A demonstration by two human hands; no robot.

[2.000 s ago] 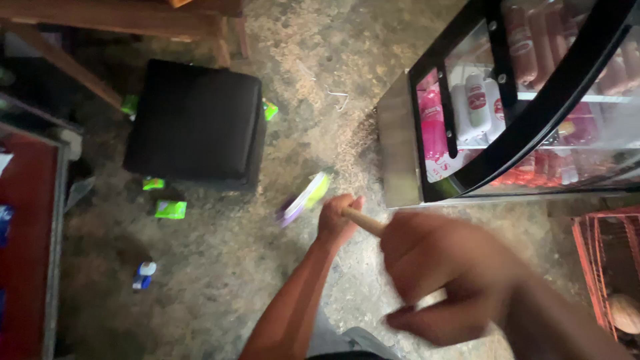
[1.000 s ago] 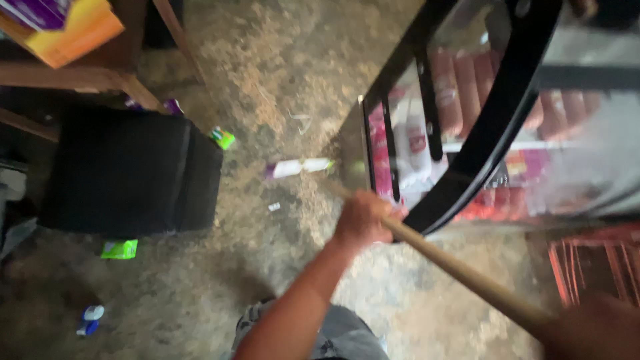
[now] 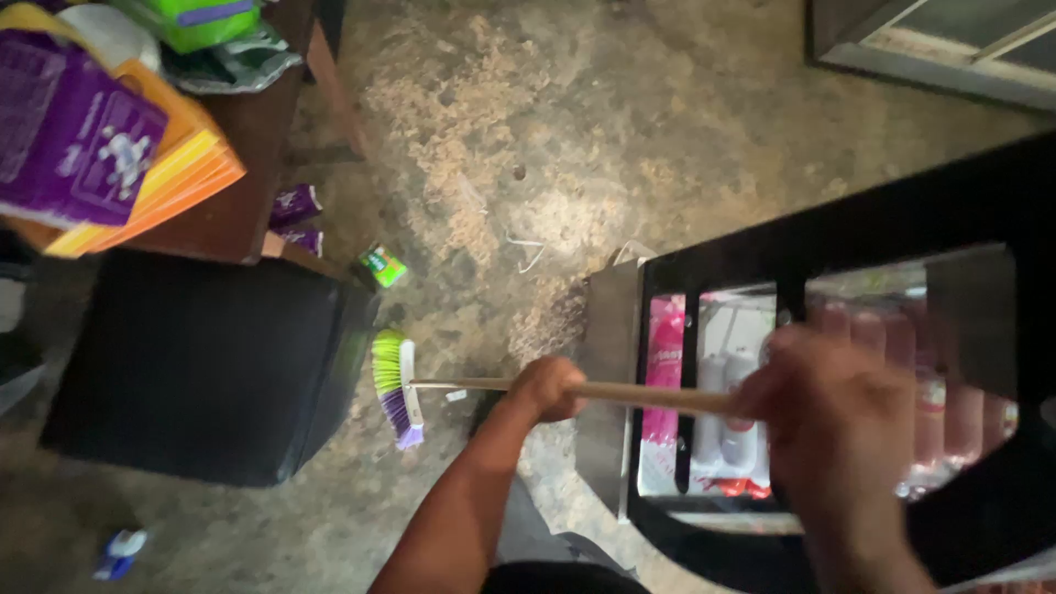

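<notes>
A broom with a wooden handle point(image 3: 643, 396) lies across the middle of the view, its green and purple bristle head point(image 3: 398, 388) down at the floor beside the black stool. My left hand point(image 3: 549, 389) grips the handle partway along. Around the handle's upper end my right hand point(image 3: 825, 396) is closed, large and blurred in front of the glass display case point(image 3: 617, 445). A small white scrap point(image 3: 455, 396) is on the floor just right of the broom head.
The black cube stool point(image 3: 198, 371) stands left, below a wooden table point(image 3: 256, 148) bearing purple and orange packages point(image 3: 74, 132). A green wrapper point(image 3: 383, 266), purple packets point(image 3: 295, 206), a thin white strip point(image 3: 526, 247) and a blue-and-white item point(image 3: 122, 554) lie on the concrete floor.
The broom head has moved from the floor near the display case to beside the black stool. Both hands have stayed on the handle. The view has shifted.
</notes>
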